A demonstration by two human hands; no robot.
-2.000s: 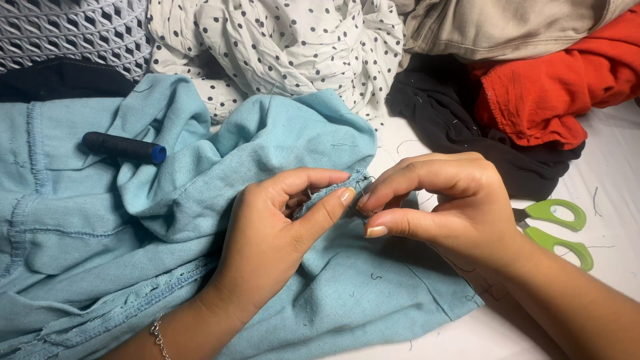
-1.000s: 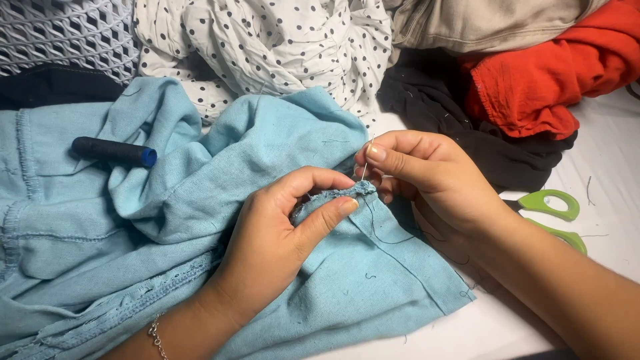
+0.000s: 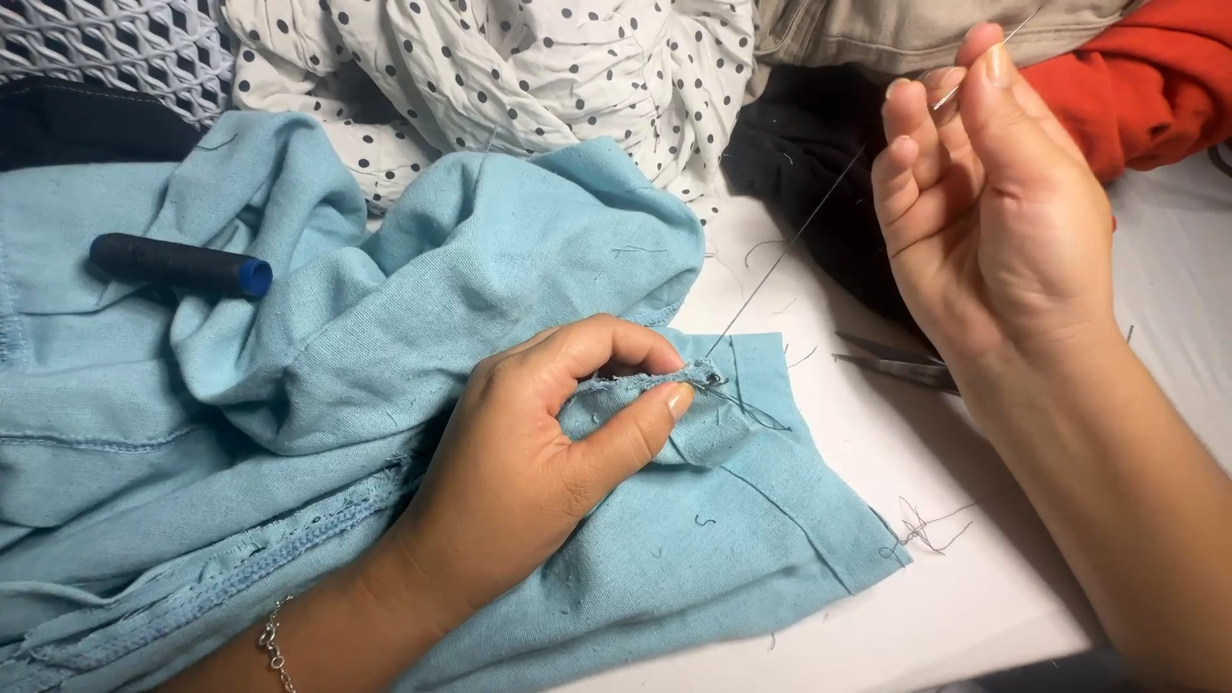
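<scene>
My left hand point(image 3: 549, 423) pinches a frayed seam edge of the light blue fabric garment point(image 3: 539, 241) between thumb and forefinger. My right hand point(image 3: 991, 183), raised at the upper right, holds a sewing needle point(image 3: 1018, 29) between thumb and fingers. A dark thread point(image 3: 789, 241) runs taut from the seam edge up towards my right hand. Loose thread loops hang at the pinched edge, beside my left thumb. On the garment at the left lies a spool of dark navy thread point(image 3: 173, 264) with a blue end.
Scissors point(image 3: 895, 364) lie on the white surface point(image 3: 866, 443), partly hidden by my right forearm. Behind are a polka-dot cloth point(image 3: 500, 67), black cloth point(image 3: 799, 164), beige cloth point(image 3: 866, 34) and red cloth point(image 3: 1126, 87). Thread scraps point(image 3: 919, 529) lie near the garment's corner.
My right hand has moved from beside the seam edge up and to the right with the needle, and the thread is now stretched out. My left hand still pinches the edge.
</scene>
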